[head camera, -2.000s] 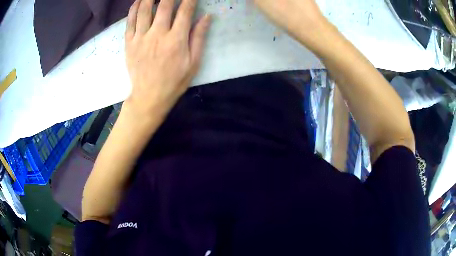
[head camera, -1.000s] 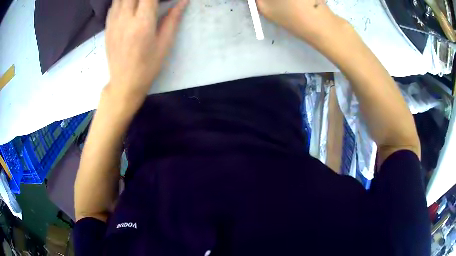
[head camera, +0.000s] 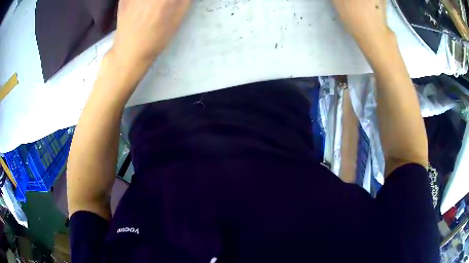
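A dark brown-purple fabric piece (head camera: 67, 31) lies on the white table cover (head camera: 241, 56) at the upper left. My left hand (head camera: 151, 23) is at the top edge, just right of the fabric; its fingers are cut off by the frame. My right hand (head camera: 360, 13) is at the top edge further right, mostly cut off, so its fingers and anything in them are hidden. Small dark specks lie on the cover between the hands.
A yellow-tan strip (head camera: 8, 86) lies at the table's left edge. A dark flat object (head camera: 424, 23) and a tan handle (head camera: 455, 18) show at the upper right. Blue crates (head camera: 38, 162) stand below left. Plastic bags (head camera: 437, 100) hang below right.
My right hand has moved right and up, partly out of view. The white strip seen by it is out of view. My left hand has moved up, and its fingers have left the frame.
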